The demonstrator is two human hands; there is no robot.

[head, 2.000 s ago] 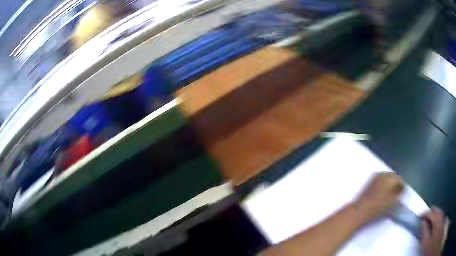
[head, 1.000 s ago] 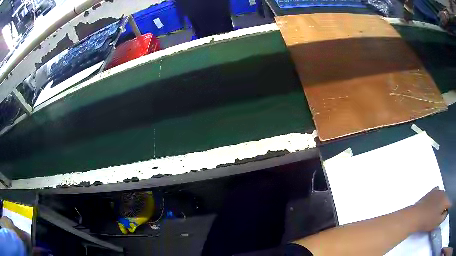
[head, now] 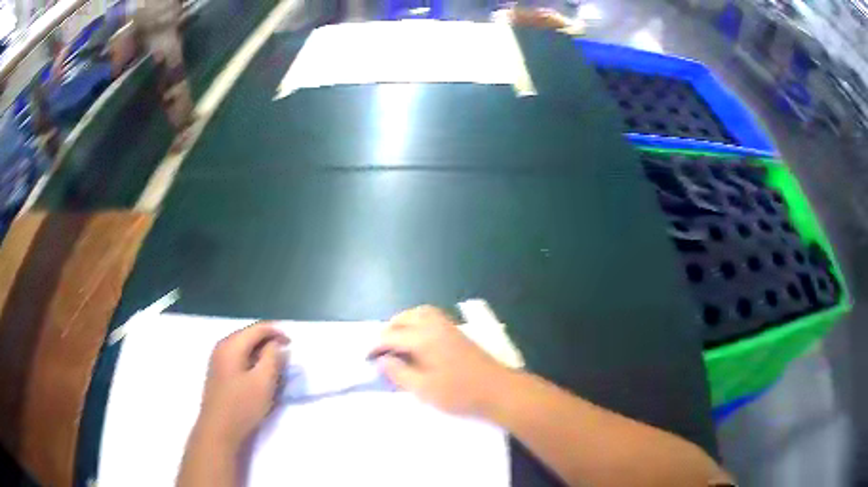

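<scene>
A white paper work sheet (head: 381, 447) lies on the dark green bench top, with cream tape at its far corners. My left hand (head: 246, 376) is over the left part of the sheet, fingers curled. My right hand (head: 433, 361) is over the right part, fingers curled. A pale grey-blue strip (head: 328, 382) spans between the two hands, and its ends are hidden in the fingers. The strip is blurred and hard to tell from the paper.
A second taped white sheet (head: 409, 55) lies farther along the bench (head: 400, 228). A brown board (head: 71, 323) is at left. A green crate (head: 795, 352) and a blue crate (head: 747, 105), holding black perforated parts, stand at right. Another person's hand (head: 542, 19) shows at the far end.
The view has swung right from the conveyor to look along the bench. Both hands and the strip now show near the middle; before, they were at the lower right edge.
</scene>
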